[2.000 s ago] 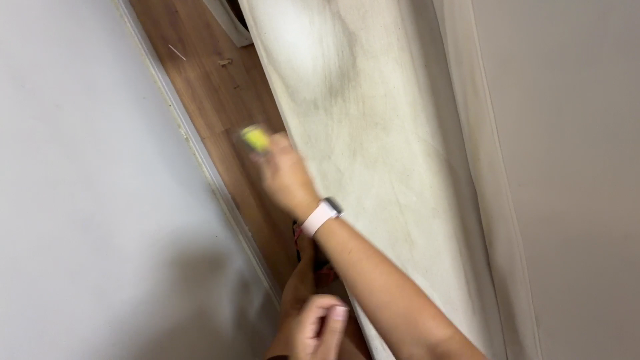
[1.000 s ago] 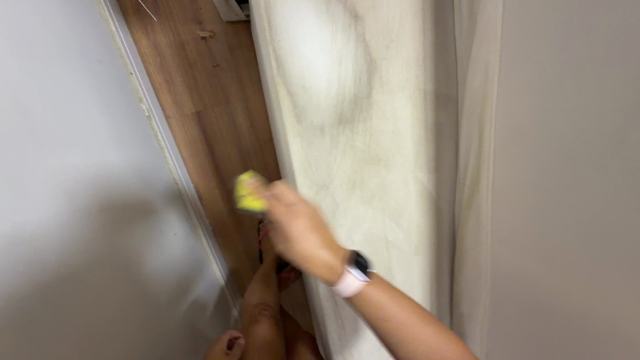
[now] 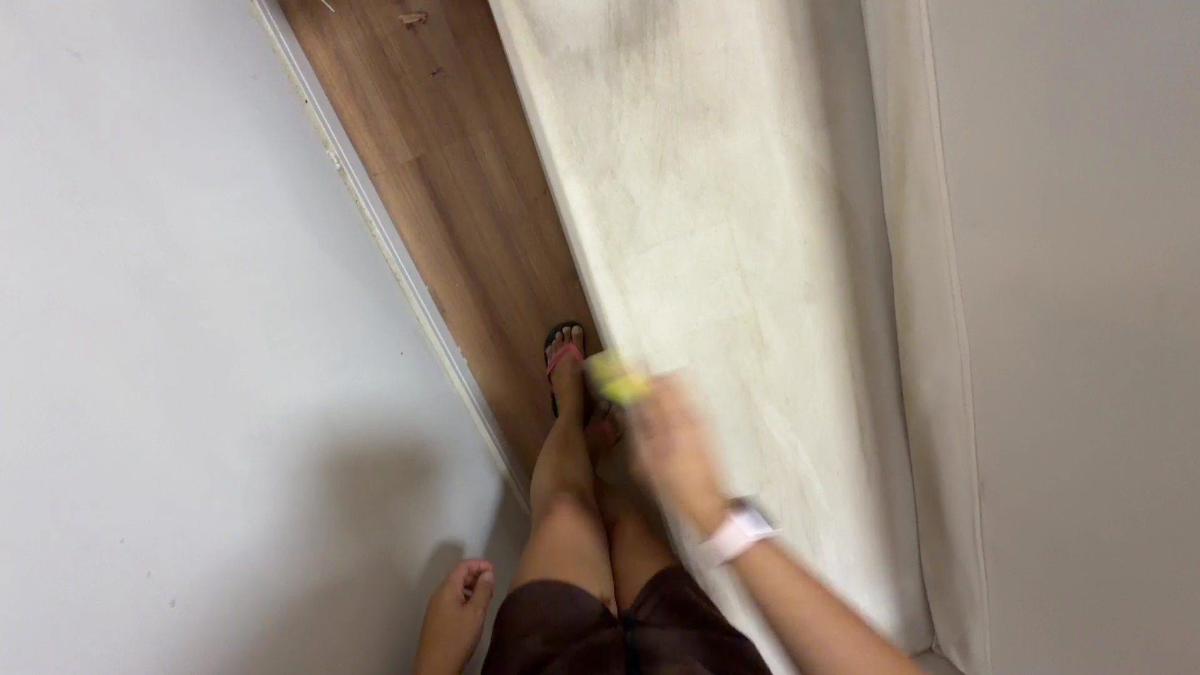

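My right hand (image 3: 677, 441), blurred by motion, is closed around a yellow-green object (image 3: 619, 377), possibly a sponge or a brush; blur hides its exact kind. It is at the left edge of a long, pale upholstered seat (image 3: 712, 244), with dark smudges toward the top of the view. Whether the object touches the fabric cannot be told. A watch with a pale pink band (image 3: 738, 534) is on my right wrist. Low in the view, my left hand (image 3: 458, 605) hangs beside my thigh with its fingers loosely curled and nothing visible in them.
A pale wall (image 3: 206, 281) with a white baseboard (image 3: 375, 220) rises on the left. Between it and the seat runs a narrow strip of wood floor (image 3: 450, 178), with a small brown scrap (image 3: 412, 18) on it. My feet in flip-flops (image 3: 564, 354) stand there. The seat's backrest (image 3: 1069, 309) is at right.
My right hand has moved down along the seat's left edge, toward my body, still with the yellow-green object. The view has shifted, and my legs and feet show more fully.
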